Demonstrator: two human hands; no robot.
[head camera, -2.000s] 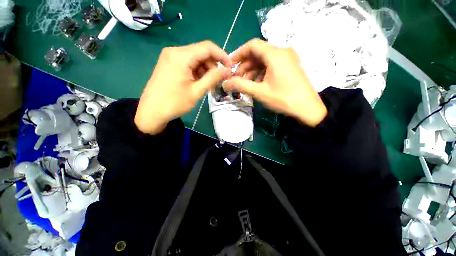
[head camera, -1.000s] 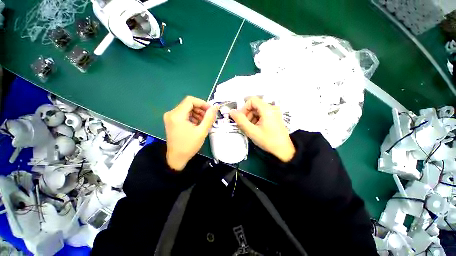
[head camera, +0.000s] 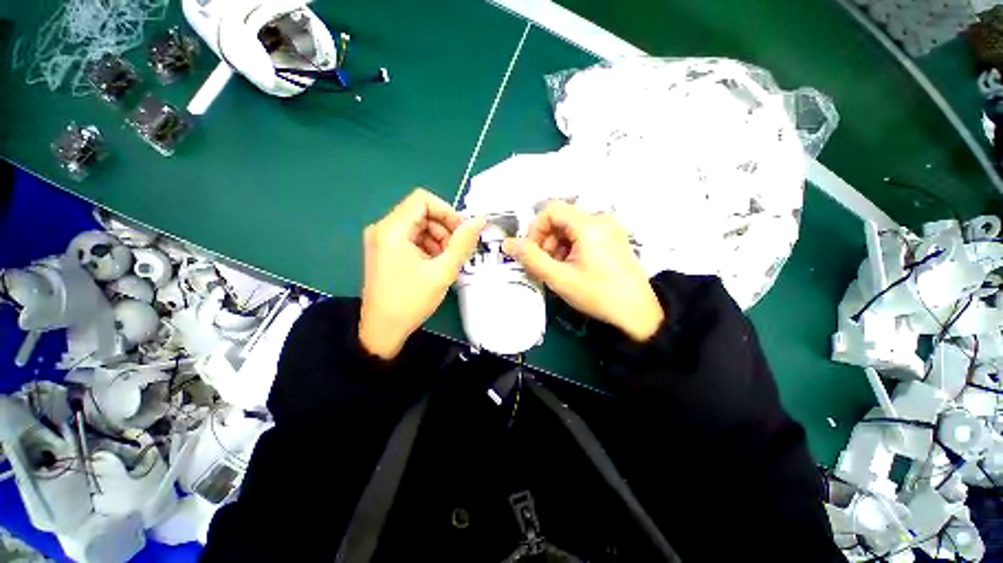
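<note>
A white camera housing (head camera: 502, 313) lies at the bench's front edge, its rounded end towards me and its opening away from me. Thin wires with connectors hang from its near end over the edge. My left hand (head camera: 416, 264) is at the left of the opening, thumb and index finger pinched together. My right hand (head camera: 583, 264) is at the right of the opening, also with thumb and fingertips together. The fingertips of both hands are close to each other over the opening. What small part or wire they pinch is too small to tell.
A clear bag of white parts (head camera: 687, 165) lies behind and to the right. Another housing (head camera: 264, 44) and several camera modules (head camera: 160, 123) lie at the back left. A blue bin of white housings (head camera: 22, 319) is at the left. Part-built units (head camera: 924, 319) are piled at the right.
The view has shifted, so bench, housing and hands sit differently in it. The hands have come apart from their closed position over the opening two seconds ago. Since one second ago they have barely moved.
</note>
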